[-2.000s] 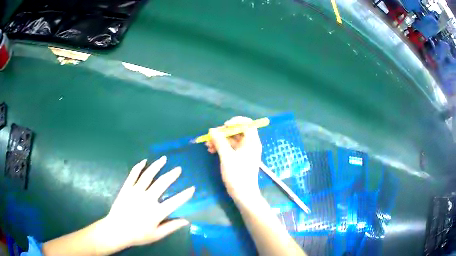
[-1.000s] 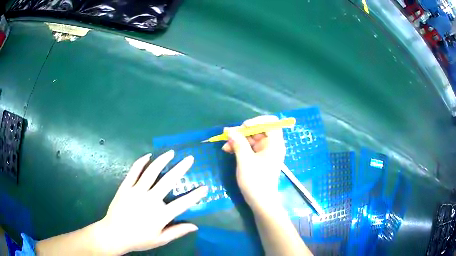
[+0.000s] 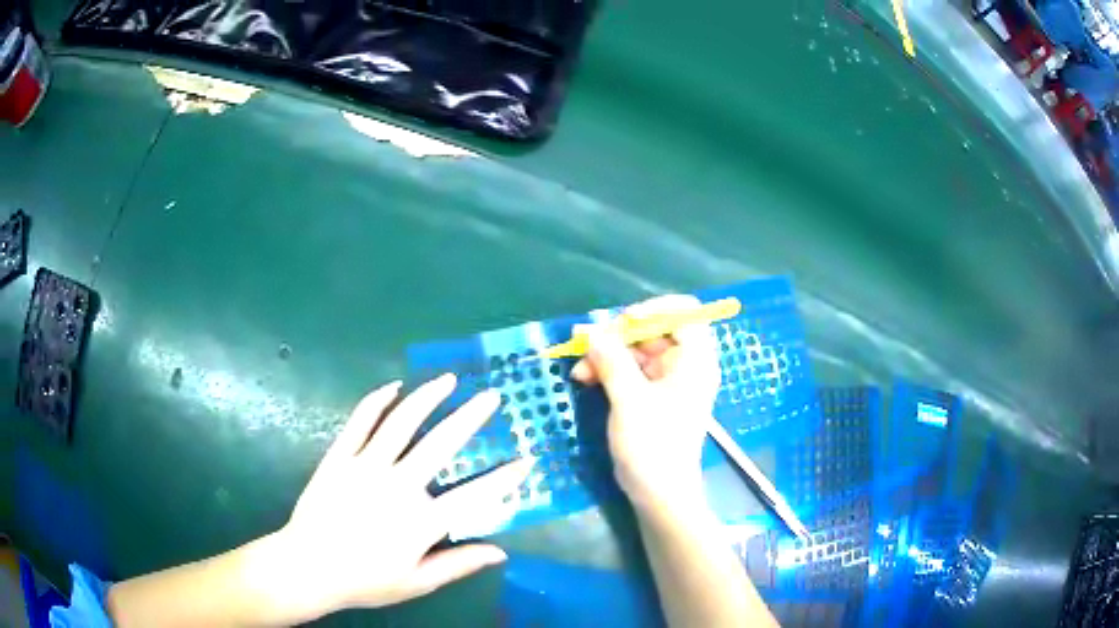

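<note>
My right hand holds the yellow tweezers, their tips pointing left over the upper part of a blue liner sheet with a grid of small dark and shiny shapes. Whether a piece is at the tips cannot be told. My left hand lies flat with fingers spread over the sheet's left part, holding nothing. Silver-white tweezers lie just right of my right hand, across the sheet's lower edge.
Black housings lie at the far left. A large black shiny tray is at the top left, beside a red and white can. Narrower blue patterned sheets overlap at right. Another black tray is at the right edge. Pale scraps are on the green bench.
The view has shifted, showing more of the black tray. Both hands and the tweezers appear slightly further right than two seconds ago. The sheet's dark dots show more clearly; the left hand stays spread.
</note>
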